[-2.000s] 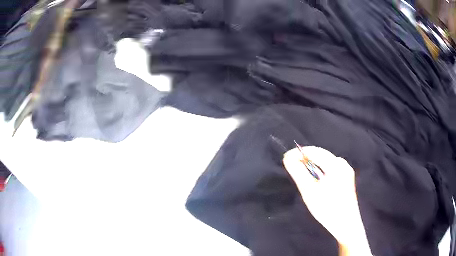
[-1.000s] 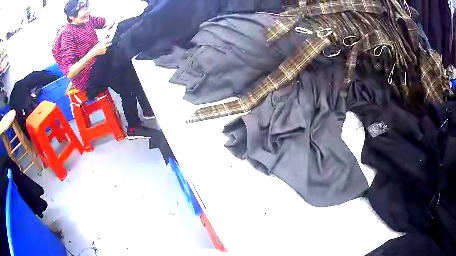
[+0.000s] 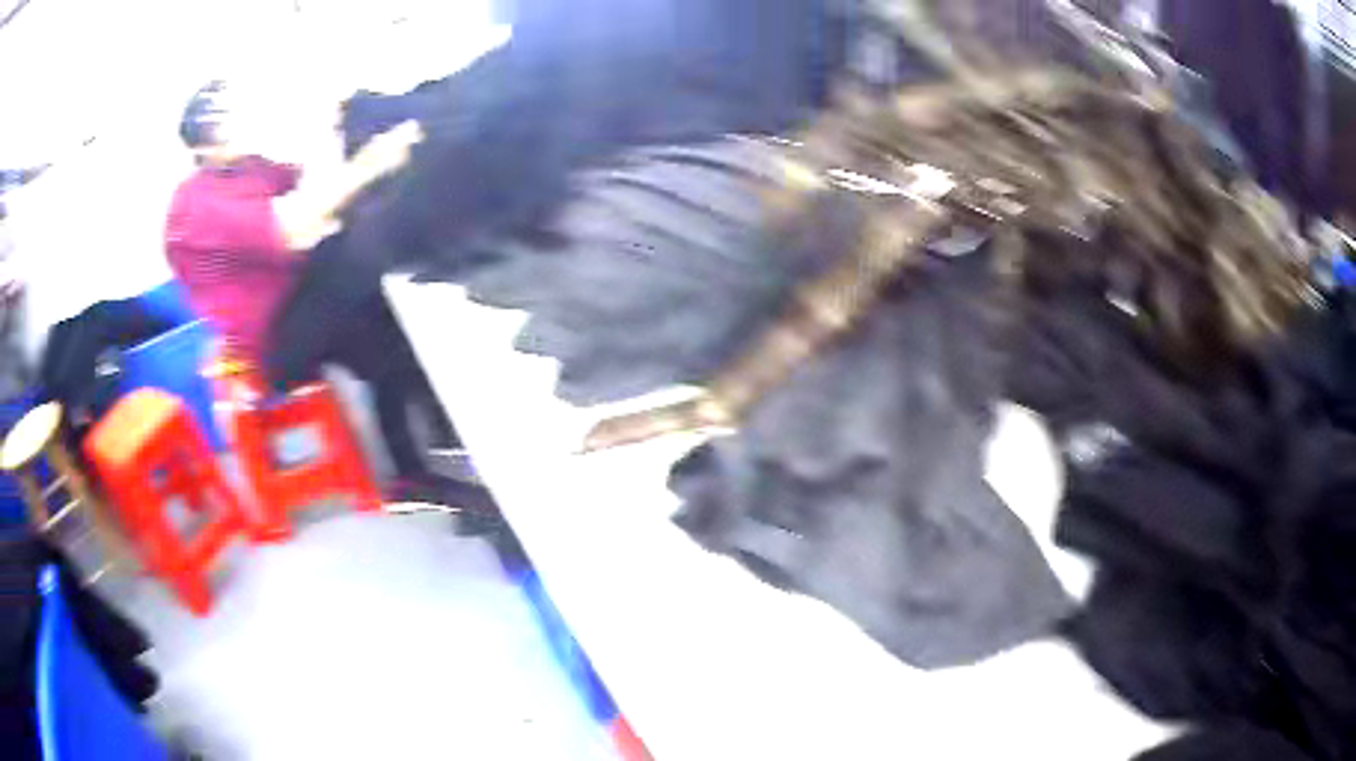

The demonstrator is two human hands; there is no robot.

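Neither of my hands is in the picture. The view is blurred. Grey garment pieces (image 3: 892,520) lie on the white table (image 3: 506,387) nearest in front of me, with a rough edge toward the table's left side. Plaid garments (image 3: 1101,164) are heaped beyond them, with a long brown plaid strap (image 3: 803,327) hanging out across the grey cloth onto the table. Small pale loops show on the plaid pieces. Black garments (image 3: 1190,550) lie at the right, partly cut off by the frame edge.
A seated person in a dark red top (image 3: 231,245) holds black cloth at the far left. Orange-red stools (image 3: 171,483) and a wooden stool (image 3: 60,483) stand on the grey floor. A blue crate (image 3: 82,684) is at the lower left. Dark cloth (image 3: 625,75) covers the table's far end.
My right hand, seen earlier over black cloth with a small tool, is out of view. The view has swung left and up, then shifted slightly, so things sit lower. The seated person's arm appears raised.
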